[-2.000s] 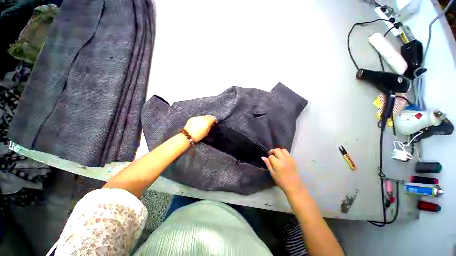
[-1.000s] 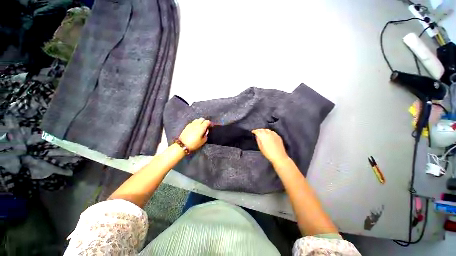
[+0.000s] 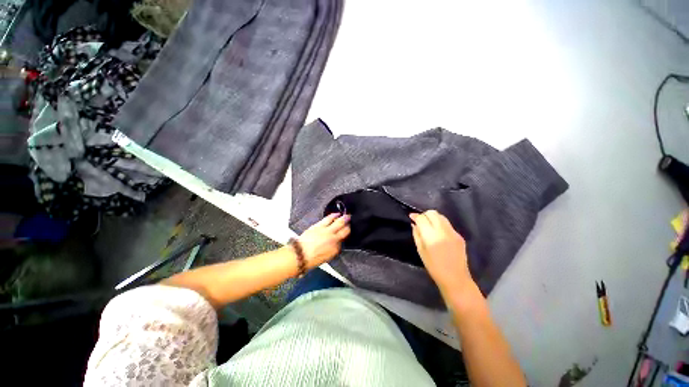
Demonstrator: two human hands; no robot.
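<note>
A grey skirt (image 3: 491, 196) lies bunched on the white table in front of me, its waistband opening towards me and the black lining (image 3: 378, 221) showing inside. My left hand (image 3: 325, 238) grips the left end of the opening, fingertips at the waistband edge. My right hand (image 3: 440, 240) pinches the far waistband edge towards the right side of the opening. The near edge of the waistband sags between the hands. Yellow-orange thread snips (image 3: 603, 304) lie on the table to the right of the skirt.
A stack of grey skirts (image 3: 249, 91) lies at the table's left. Patterned fabric heaps (image 3: 83, 136) are beyond the left edge. A partly cut-off black hair dryer (image 3: 672, 174) and cables are at the right edge. A metal frame (image 3: 162, 262) stands below the table edge.
The view has swung to the right-hand objects' loss, so things sit further right in the picture. My hands have spread apart along the waistband, and the opening is wider than a second ago.
</note>
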